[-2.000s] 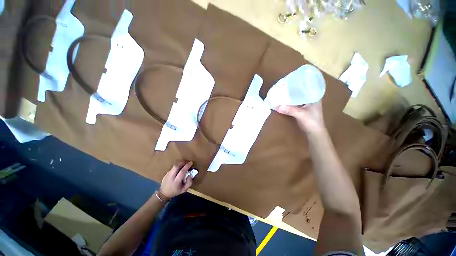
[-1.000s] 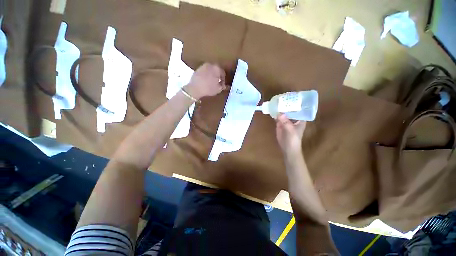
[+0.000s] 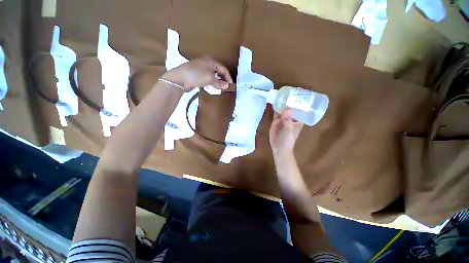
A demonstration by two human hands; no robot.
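Observation:
My right hand [image 3: 285, 134] grips the translucent glue bottle [image 3: 307, 106], tilted on its side. Its nozzle lies over the upper part of the nearest white reinforcement piece [image 3: 244, 115]. My left hand [image 3: 203, 75] is left of that piece, its fingertips pinching the upper end of the thin brown bag handle [image 3: 189, 115] at the piece's edge. A small white wad [image 3: 212, 90] shows under my left fingers. The handle's lower end meets the white piece. The piece lies on brown bag panels [image 3: 288, 46]. The exact nozzle contact is too blurred to tell.
More white pieces [image 3: 114, 77] with curved handles lie in a row to the left. Crumpled white wipes [image 3: 371, 21] lie on the tan table at the upper right. A part-made brown bag [image 3: 437, 169] with handles lies at the right. The table's front edge [image 3: 231, 188] runs before me.
My left hand has come up from the table's front edge to the nearest piece's handle end. The bottle has gone from raised to lying low, its nozzle now over the white piece.

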